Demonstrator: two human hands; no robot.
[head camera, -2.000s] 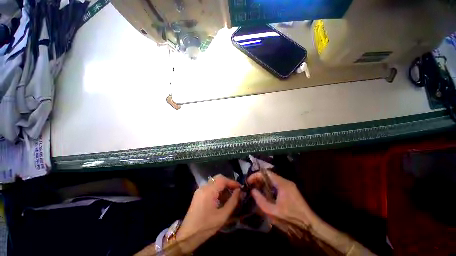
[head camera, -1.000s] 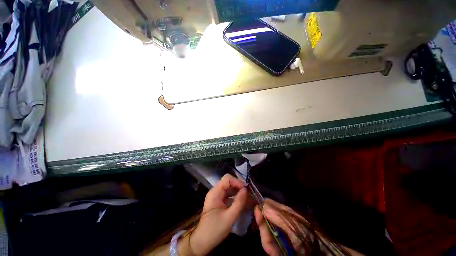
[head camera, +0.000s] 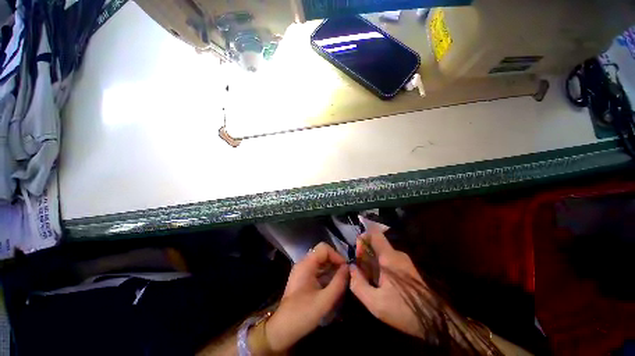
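A light grey and dark garment panel (head camera: 284, 238) lies in my lap below the table edge, mostly hidden by my hands. My left hand (head camera: 310, 295) pinches a small dark part of it between thumb and fingertips. My right hand (head camera: 386, 285) pinches the same dark part from the right, its fingertips almost touching the left ones. A slim tool shows faintly along the right fingers; its shape is blurred. Strands of hair hang over my right wrist.
The sewing machine (head camera: 501, 42) stands at the back, its lamp glaring near the needle. A smartphone (head camera: 365, 55) lies on its bed. Grey-and-black work pieces (head camera: 35, 132) are heaped left on the white table (head camera: 153, 167). A dark looped item (head camera: 602, 97) lies far right.
My right hand has moved up and in to meet my left fingertips. The slim tool that pointed up at the seam a second ago now shows only faintly along the right fingers.
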